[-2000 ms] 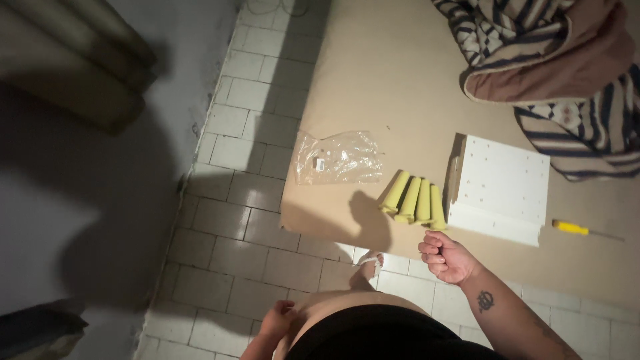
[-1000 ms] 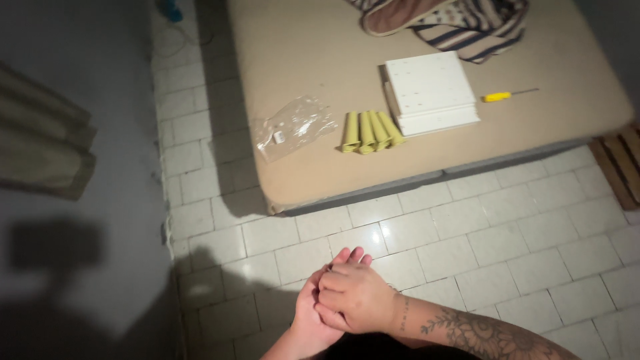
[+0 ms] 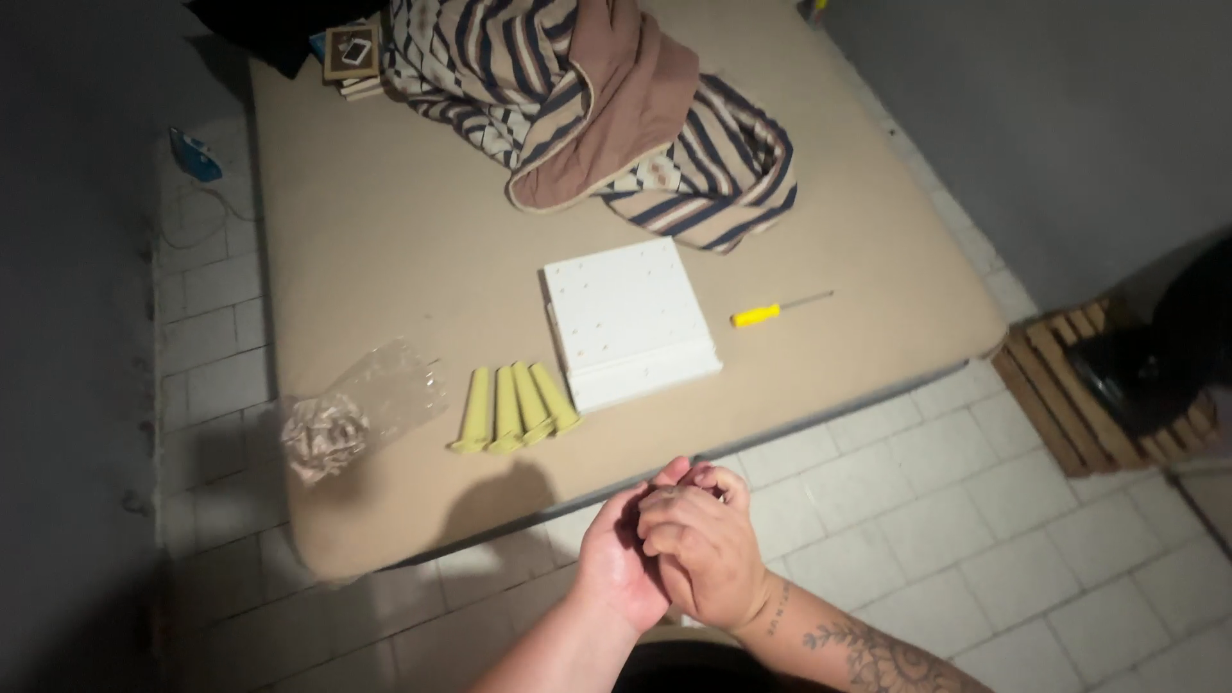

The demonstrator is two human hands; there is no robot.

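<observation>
My left hand (image 3: 621, 568) is palm up in front of the mattress edge, and my right hand (image 3: 707, 549) lies cupped over it. The two touch; whether anything is between them is hidden. Beyond them, on the beige mattress (image 3: 385, 231), rests a stack of white panels (image 3: 630, 313) with small holes. Several yellow-green tapered legs (image 3: 505, 409) lie side by side at its left. A screwdriver with a yellow handle (image 3: 757, 316) lies to its right, shaft pointing right. Farther left is a crumpled clear plastic bag (image 3: 361, 404).
A striped blanket (image 3: 616, 115) is bunched on the mattress's far part. Small boxes or books (image 3: 352, 58) sit at its back left corner. On the tiled floor are a blue clothes iron (image 3: 195, 156) at left and a slatted wooden pallet (image 3: 1044, 385) with a dark object at right.
Two seconds ago my hands were apart, the right one near the legs; they are now clasped together. The view has shifted considerably and shows more of the mattress.
</observation>
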